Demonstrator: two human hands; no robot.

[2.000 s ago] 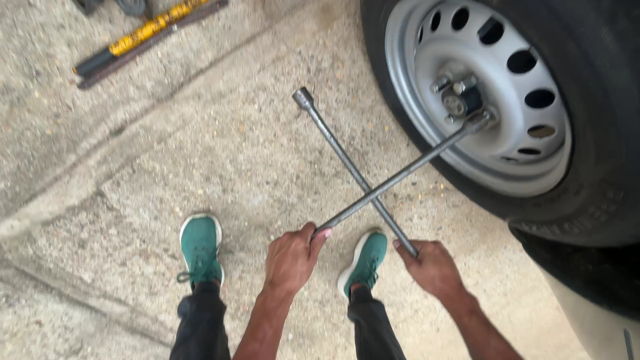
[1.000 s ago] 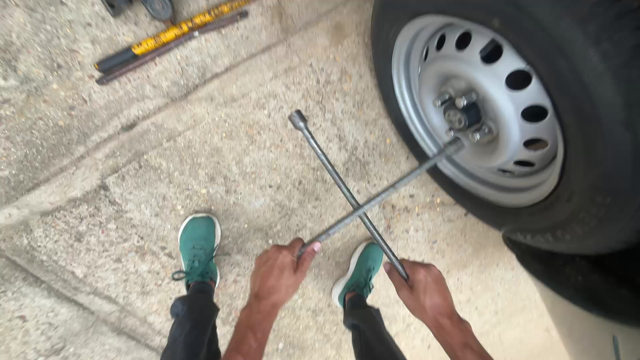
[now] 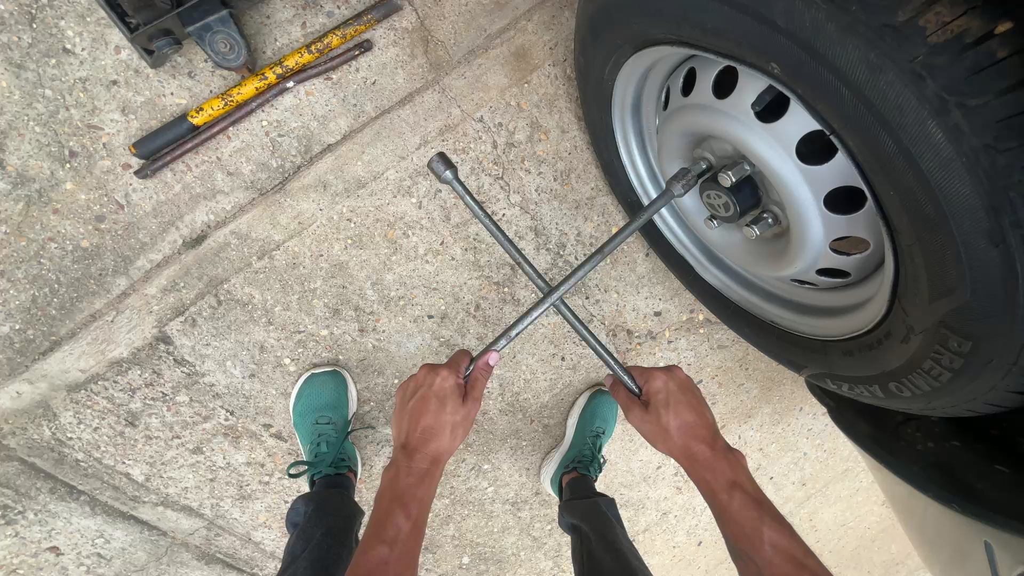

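A steel four-way lug wrench [image 3: 520,320] is held between my two hands. My left hand [image 3: 436,408] grips the end of one bar, and the socket at that bar's far end is at a lug nut [image 3: 702,166] on the wheel's upper left; whether it touches the nut is not certain. My right hand [image 3: 668,408] is closed around the lower right end of the crossing bar. The upper left socket of that bar points away over the concrete. The silver steel wheel [image 3: 768,284] has several lug nuts around a black center cap [image 3: 730,198].
A black rubber tire [image 3: 848,384] surrounds the wheel at right. On the concrete at upper left lie a yellow-and-black bar [image 3: 280,72] and a thin rusty rod [image 3: 256,104], beside a dark metal jack-like device [image 3: 188,32]. My green shoes [image 3: 324,416] stand below the wrench.
The wrench's wheel-side socket has shifted from the lower nuts to the nut at upper left. Both hands have kept hold of the wrench.
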